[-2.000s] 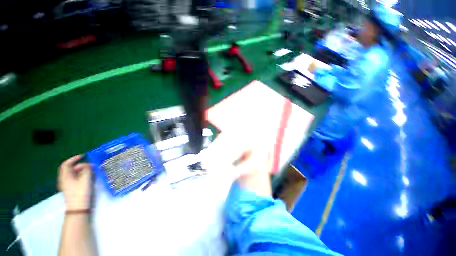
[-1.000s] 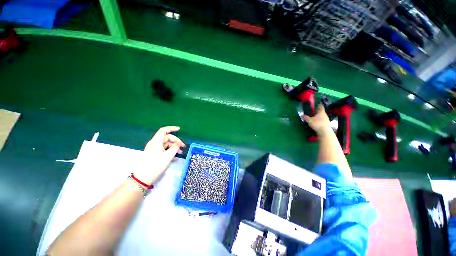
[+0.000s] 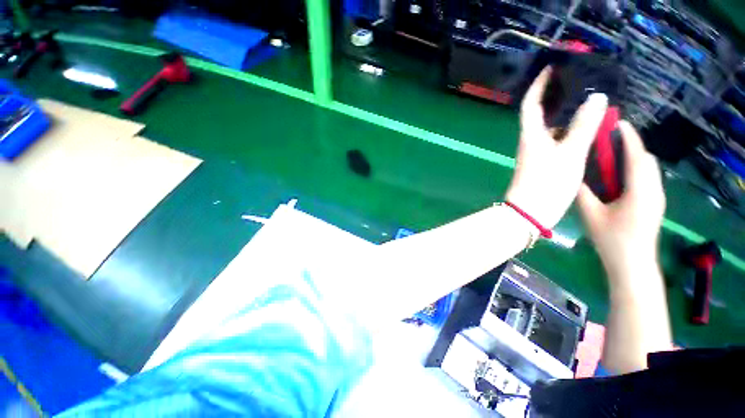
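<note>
I hold a red-and-black power tool body (image 3: 606,155) up at the upper right, over the far side of the green bench. My left hand (image 3: 555,155) is on its dark head, with the fingers spread around it. My right hand (image 3: 627,196) is closed around its red-and-black handle from the right. The tool's head is blurred and partly hidden by my fingers. The screw feeder (image 3: 535,318) stands below my hands. The blue screw bin (image 3: 445,307) is mostly hidden behind my left forearm.
A white work mat (image 3: 245,282) lies under my left arm. A loose black part (image 3: 358,162) lies on the green bench (image 3: 269,147). More tool bodies lie at the right (image 3: 702,282) and far left (image 3: 155,83). A tan sheet (image 3: 98,180) is at left. A black object (image 3: 653,388) covers the lower right.
The view has swung left. My right hand has lifted a tool body from the bench, and my left hand has moved from beside the bin up to the tool's head.
</note>
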